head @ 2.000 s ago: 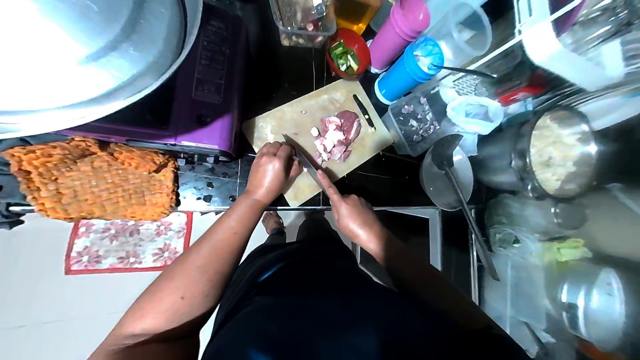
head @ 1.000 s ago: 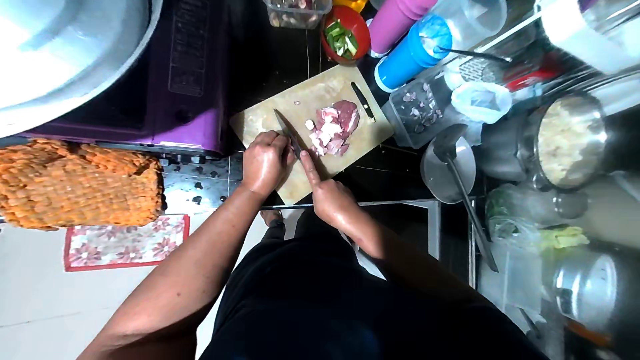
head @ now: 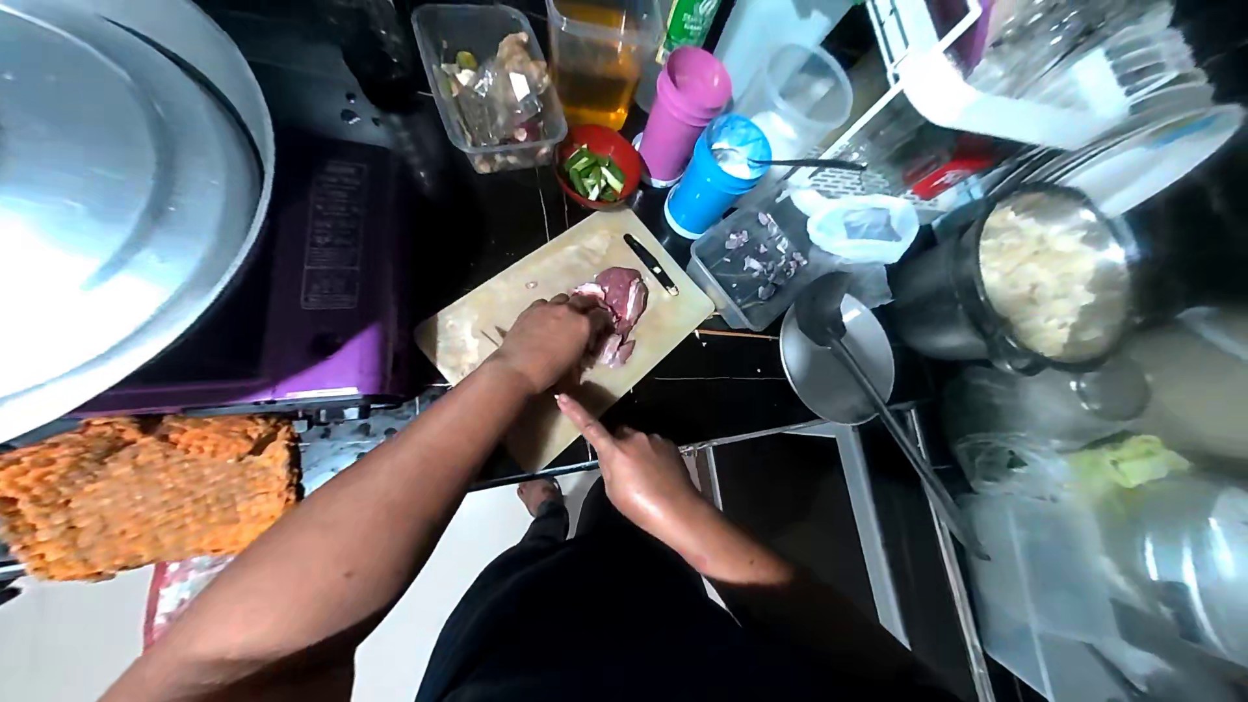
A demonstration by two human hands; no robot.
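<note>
Pieces of raw meat (head: 621, 292) lie on a pale cutting board (head: 673, 317), which is set at an angle on the dark counter. My left hand (head: 551, 341) reaches over the board, its bent fingers on the left side of the meat, fingertips partly hidden. Below it, my right hand (head: 643, 473) is curled with the index finger stretched out along a kitchen knife, mostly hidden under my left hand and wrist; a thin dark tip (head: 495, 334) shows on the left. A small black-handled knife (head: 650, 263) lies at the board's upper right corner.
A purple stove (head: 341, 361) with a large metal pot (head: 117, 175) stands left, an orange woven mat (head: 146, 497) below it. Behind the board are a red bowl of cut greens (head: 600, 166) and a plastic container (head: 487, 88). Rightward are a tub (head: 746, 263), bowl and ladle (head: 877, 400).
My left hand has moved from the knife's left side onto the meat pile. My right hand stays near the board's lower edge, index finger still extended. The view has shifted closer.
</note>
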